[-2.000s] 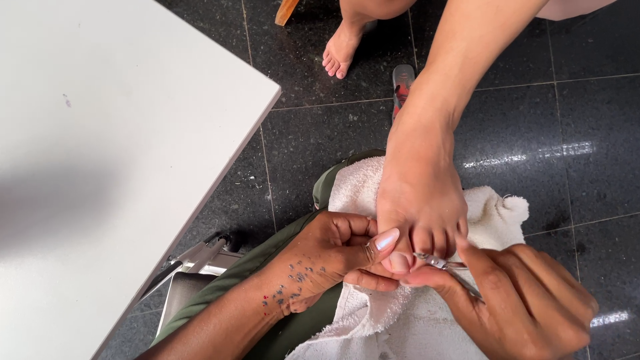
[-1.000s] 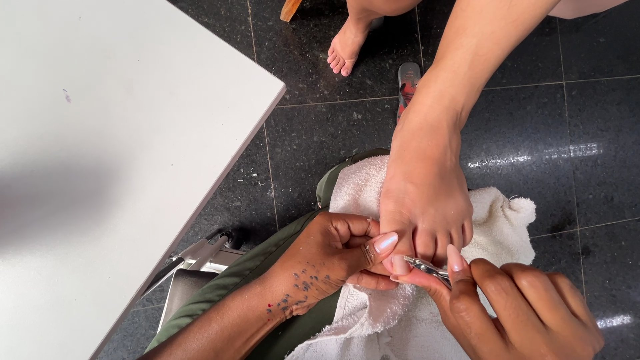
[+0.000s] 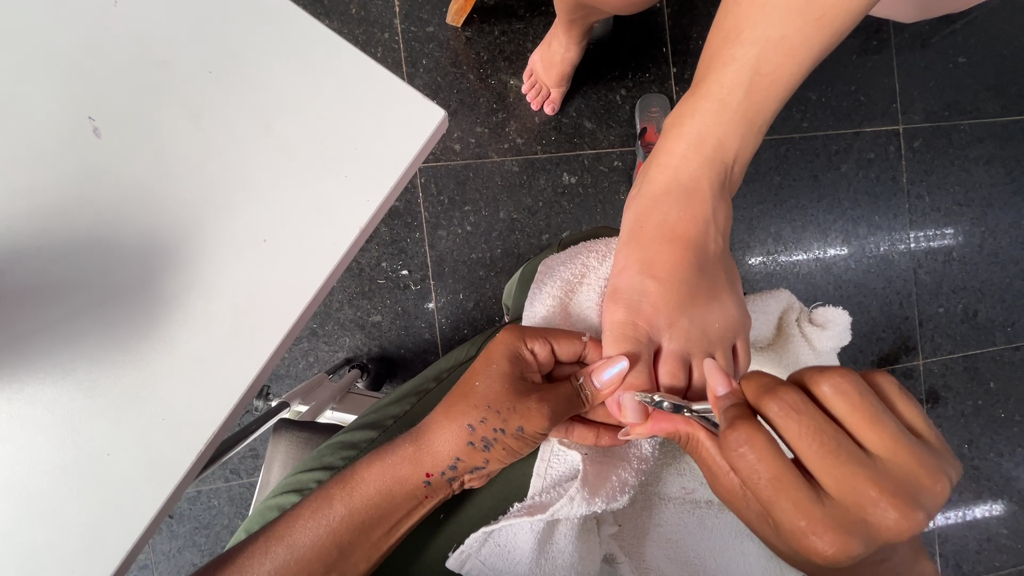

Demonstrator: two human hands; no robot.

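Observation:
Another person's bare foot (image 3: 680,280) rests on a white towel (image 3: 576,488) spread over my lap. My left hand (image 3: 520,400) grips the big toe from the left side, thumb on top and fingers below. Metal cuticle nippers (image 3: 676,406) are in my right hand (image 3: 816,456), between thumb and forefinger, with their tip at the edge of the big toenail (image 3: 634,407). The handles are partly hidden by my right fingers.
A white tabletop (image 3: 200,160) fills the left side, its corner near my left arm. Under it is a metal frame (image 3: 320,400) with a dark seat-like part. The person's other foot (image 3: 554,68) and a flip-flop (image 3: 651,120) are on the dark tiled floor (image 3: 512,208).
The right hand has changed its pose around the nippers, whose tip stays by the big toenail. My left hand keeps its hold on the toe.

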